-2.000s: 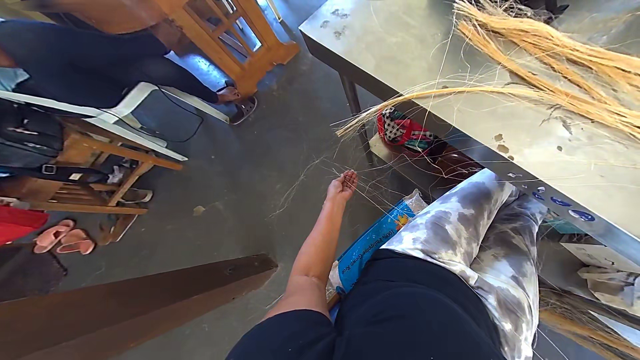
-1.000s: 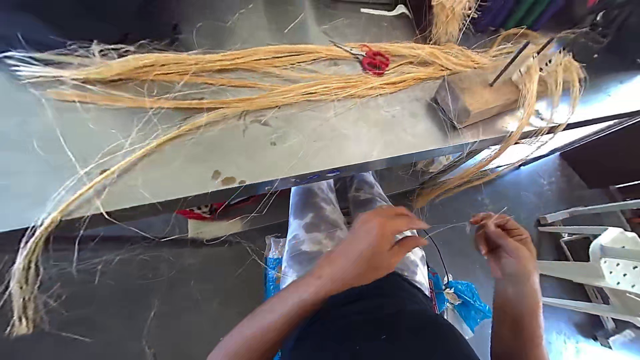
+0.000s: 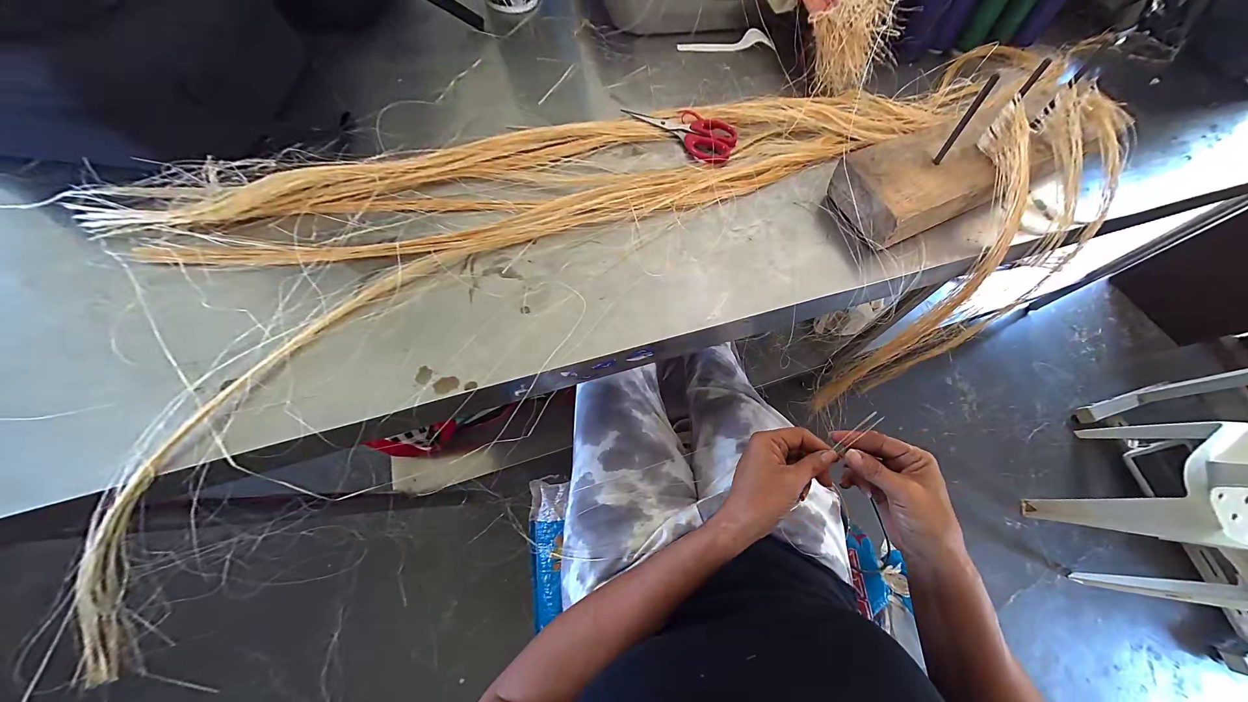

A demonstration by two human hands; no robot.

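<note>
Above my lap, my left hand (image 3: pixel 780 478) and my right hand (image 3: pixel 902 487) are close together, fingertips nearly touching. Both pinch thin pale fibre strands (image 3: pixel 858 429) between thumb and forefinger. Long bundles of straw-coloured plant fibre (image 3: pixel 546 219) lie along the table, and one bundle (image 3: pixel 244 380) hangs over its front edge at left. Red-handled scissors (image 3: pixel 709 139) rest on the fibre. At the right stands a wooden block (image 3: pixel 907 185) with dark metal rods (image 3: pixel 965 117) upright in it; fibre hanks (image 3: pixel 1009 185) hang from it past the table edge.
The grey table (image 3: pixel 634 273) has its front edge just beyond my knees. A white plastic chair (image 3: pixel 1219 487) is on the floor at right. A red patterned cloth (image 3: pixel 419 441) lies below the table. At the back are a white plastic utensil (image 3: pixel 726 44) and another fibre bunch (image 3: pixel 853 44).
My hands, apart a second ago, have come together at the strands. Two seconds ago my left arm was stretched out to the side, and the view has swung round since.
</note>
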